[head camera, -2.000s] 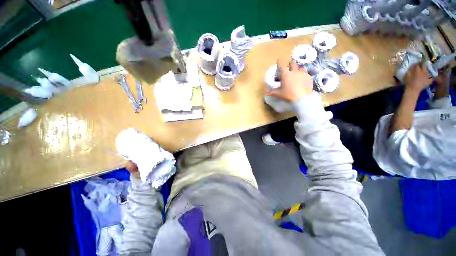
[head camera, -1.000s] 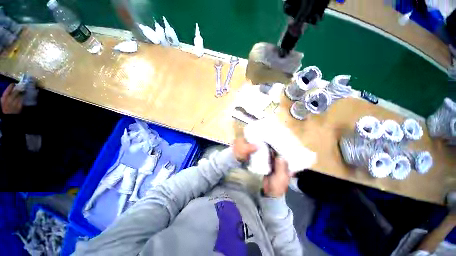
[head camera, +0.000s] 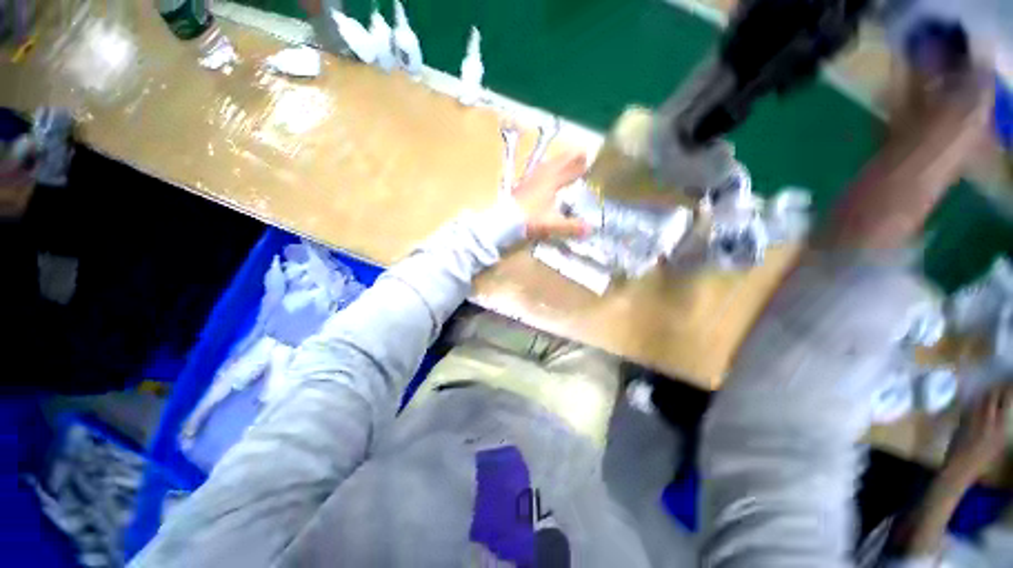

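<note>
A light plastic shell (head camera: 639, 235) lies on the white fixture (head camera: 573, 270) under the clamp. My left hand (head camera: 550, 202) is at its left end, thumb and fingers on either side of that end. The black clamp arm (head camera: 755, 72) reaches in from the upper right, and its pale pressing pad (head camera: 633, 150) is low over the shell; whether they touch is unclear. My right hand (head camera: 928, 144) is raised at the upper right, large and blurred; its grip is unclear.
Two wrenches (head camera: 510, 158) lie left of the fixture. White nozzle bottles (head camera: 472, 69) stand along the belt edge. Ribbed sleeves (head camera: 739, 227) stand right of the clamp, others behind my right forearm. A blue crate (head camera: 206, 383) holds pale parts below the bench. Coworkers' hands show at both sides.
The shell has gone from both hands at the bench edge onto the fixture. My left hand has moved forward with it. My right hand has risen to the upper right, and the clamp pad sits lower.
</note>
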